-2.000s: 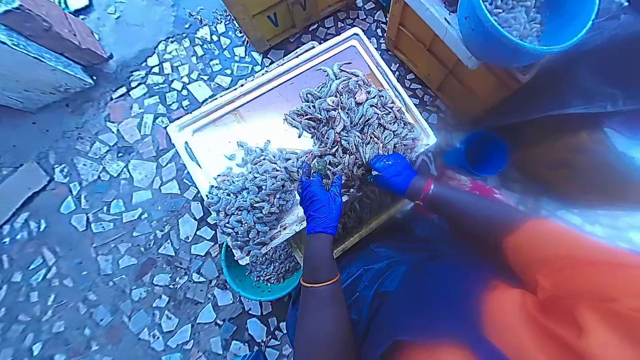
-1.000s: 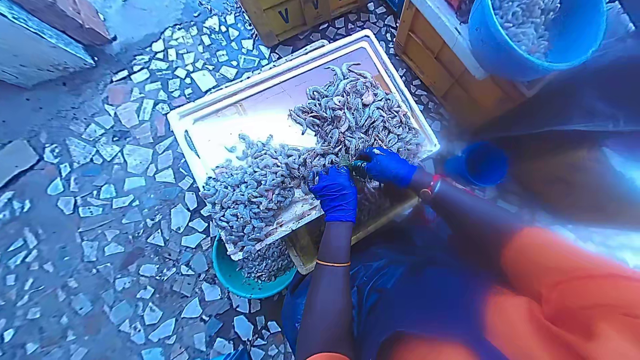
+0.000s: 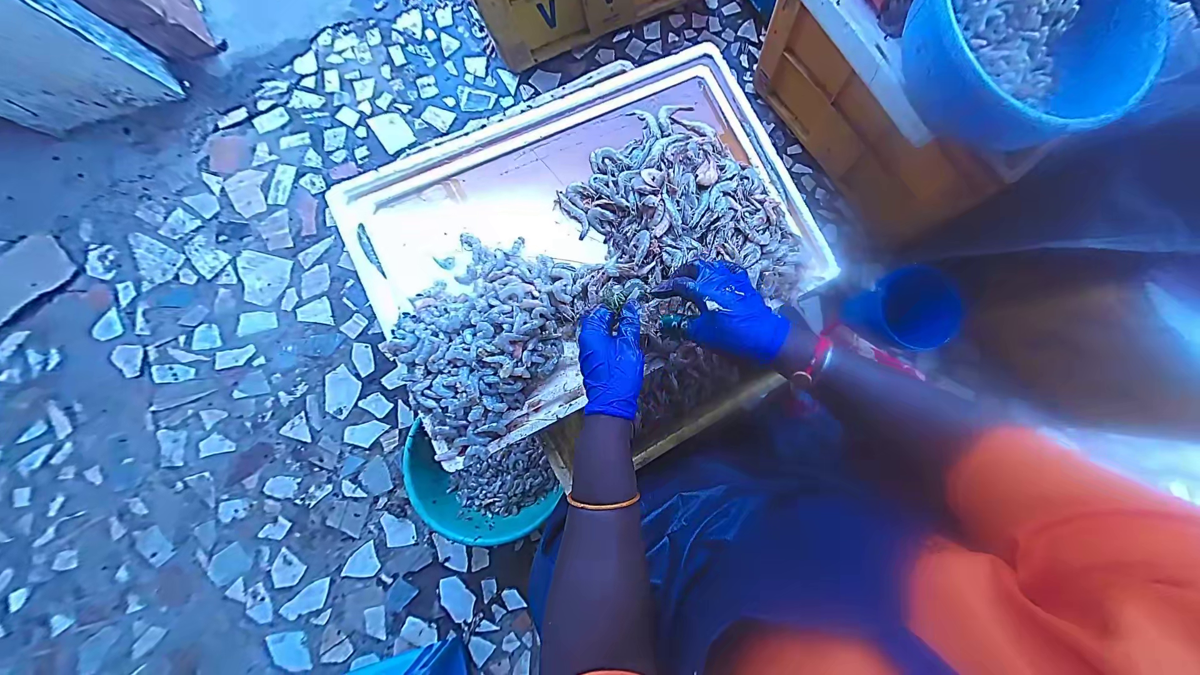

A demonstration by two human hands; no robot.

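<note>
A white tray (image 3: 450, 159) lies tilted before me. Whole shrimp (image 3: 675, 192) are heaped on its right side, and smaller, seemingly peeled shrimp (image 3: 478, 337) on its left, spilling over the near edge. My left hand (image 3: 612, 361), in a blue glove, pinches a shrimp (image 3: 621, 295) at its fingertips between the heaps. Close on its right, my gloved right hand (image 3: 722, 309) has its fingers bent at the edge of the whole shrimp; whether they hold anything is unclear. A small green thing (image 3: 673, 322) shows under the right palm. Below the tray, a green basin (image 3: 450, 511) holds more shrimp.
Yellow crates stand at the back (image 3: 562, 28) and right (image 3: 853, 141). A light blue tub (image 3: 1116, 84) with shrimp sits at the upper right. A dark blue container (image 3: 914, 307) is right of my right hand. Under the tray is a yellowish crate (image 3: 694, 436); the floor (image 3: 262, 394) is broken-tile mosaic.
My hands were apart two seconds ago, came together one second ago, and now are slightly apart again, with the right hand's fingers lifted and bent.
</note>
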